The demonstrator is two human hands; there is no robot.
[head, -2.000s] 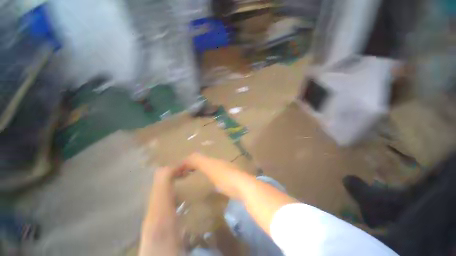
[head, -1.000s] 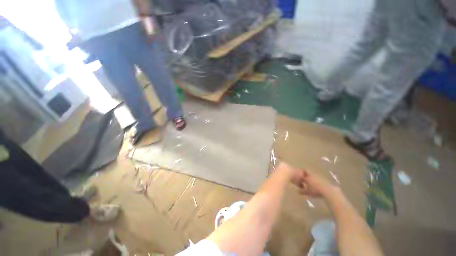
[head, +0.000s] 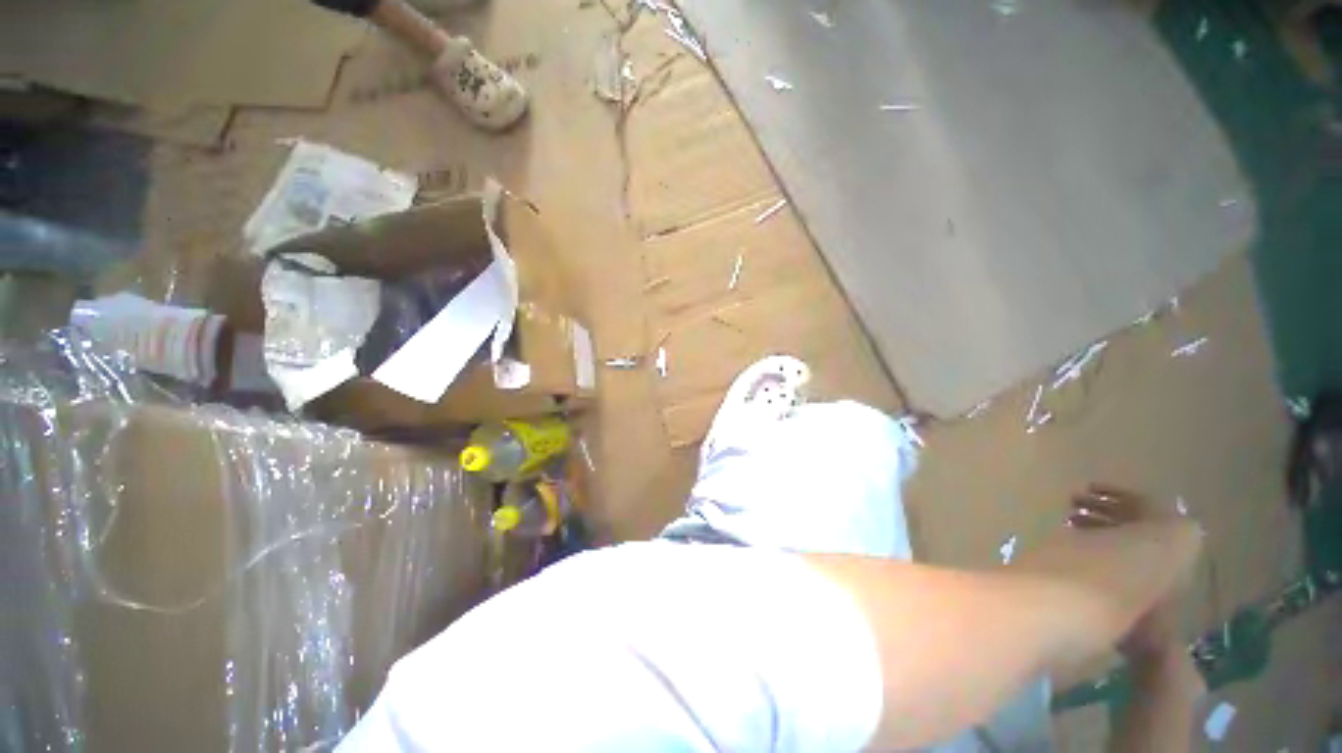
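Observation:
My left hand (head: 1141,566) is at the lower right, at the end of the bare arm from the white sleeve. Its fingers look curled, and it is blurred. My right hand (head: 1155,633) is close against it, mostly hidden behind it, with the forearm cut off by the bottom edge. Whether either hand holds something small cannot be told. No carton is at my hands; below them is flattened brown cardboard (head: 1016,493) with white scraps.
An open brown carton (head: 542,341) with papers stands left of centre. Yellow bottles (head: 527,447) are beside it. Goods in stretch film (head: 162,515) fill the lower left. A grey-brown sheet (head: 1001,191) lies at upper right. Another person's shoe (head: 483,88) is at the top.
The view has swung to the left and down, bringing in the scrap carton, bottles and wrapped goods. My hands remain close together and now appear further right and lower.

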